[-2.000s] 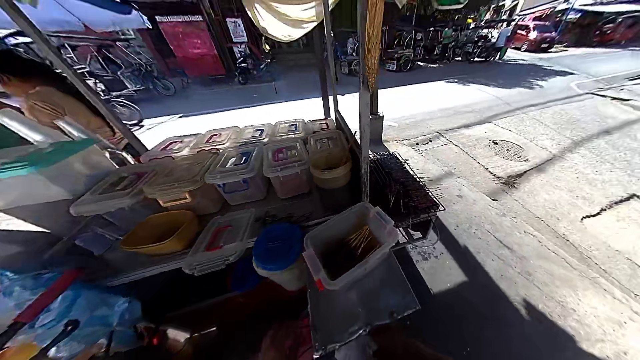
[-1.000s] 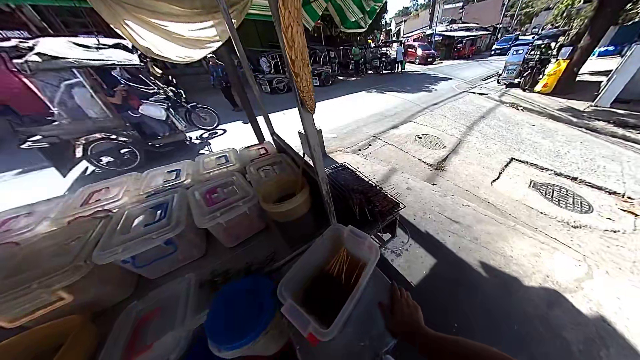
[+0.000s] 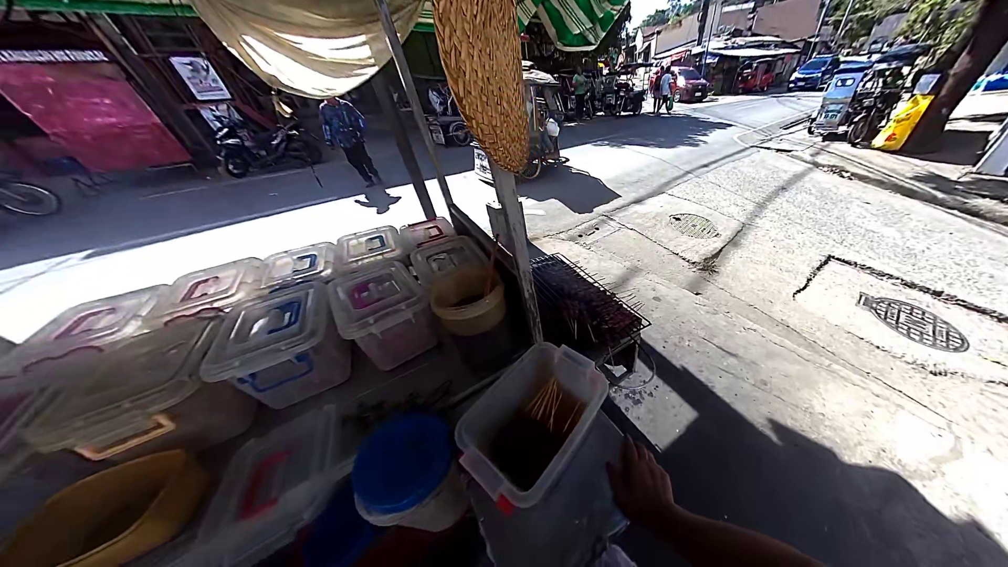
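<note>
My right hand [image 3: 642, 482] rests against the right edge of the grey surface [image 3: 598, 465] under an open plastic tub [image 3: 587, 379], its fingers not closed around anything that shows. Dark liquid and several wooden skewers [image 3: 554, 405] are in that tub. To its left stands a round container with a blue lid [image 3: 403, 463]. Beyond the tub, skewered food [image 3: 587, 307] lies on a wire grill rack. A round tub of dark contents [image 3: 470, 303] stands behind, near the wooden post. My left hand is out of view.
Several lidded plastic boxes [image 3: 272, 331] cover the stall's left part. A yellow basin [image 3: 118, 504] and a loose clear lid [image 3: 272, 472] lie nearer. A wooden post [image 3: 516, 244] rises at the right corner, with a woven fan [image 3: 488, 87] hanging at it. A person [image 3: 346, 134] walks on the street.
My right hand has come into view at the surface beside the skewer tub and stays there. The view has swung to the right. A person now walks across the street.
</note>
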